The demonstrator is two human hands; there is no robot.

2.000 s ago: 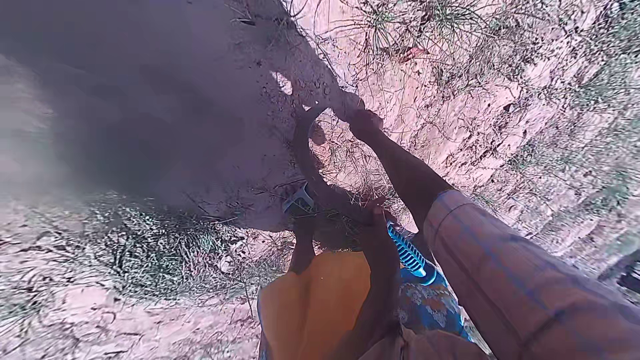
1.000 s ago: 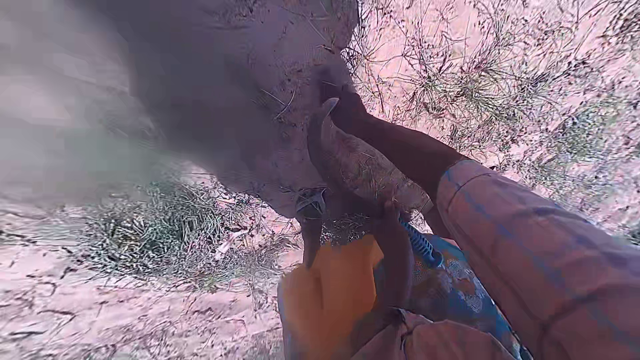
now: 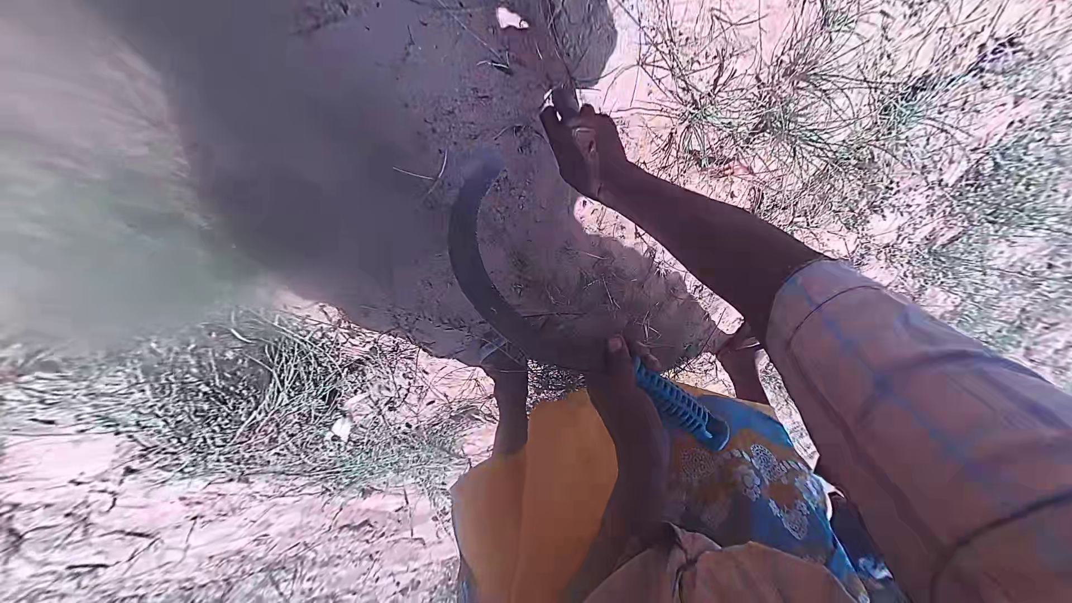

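A curved sickle blade (image 3: 481,280) arcs over the shaded ground, its tip blurred at the upper end. At its lower end my left hand (image 3: 621,368) is closed on the sickle, where a blue ribbed handle (image 3: 682,409) sticks out toward the lower right. My right hand (image 3: 584,146) is up and to the right of the blade, apart from it, with fingers curled. Something dark shows at its fingertips; whether that is an object or a finger is unclear.
Dry grass tufts (image 3: 276,394) stand at the left and more grass (image 3: 737,109) at the upper right, on pale soil. My feet show beside yellow cloth (image 3: 557,477) and blue patterned cloth (image 3: 754,486). A large blurred grey shape covers the upper left.
My right hand was close to the blade's upper end one second ago; now a gap lies between them. The sickle remains in my left hand.
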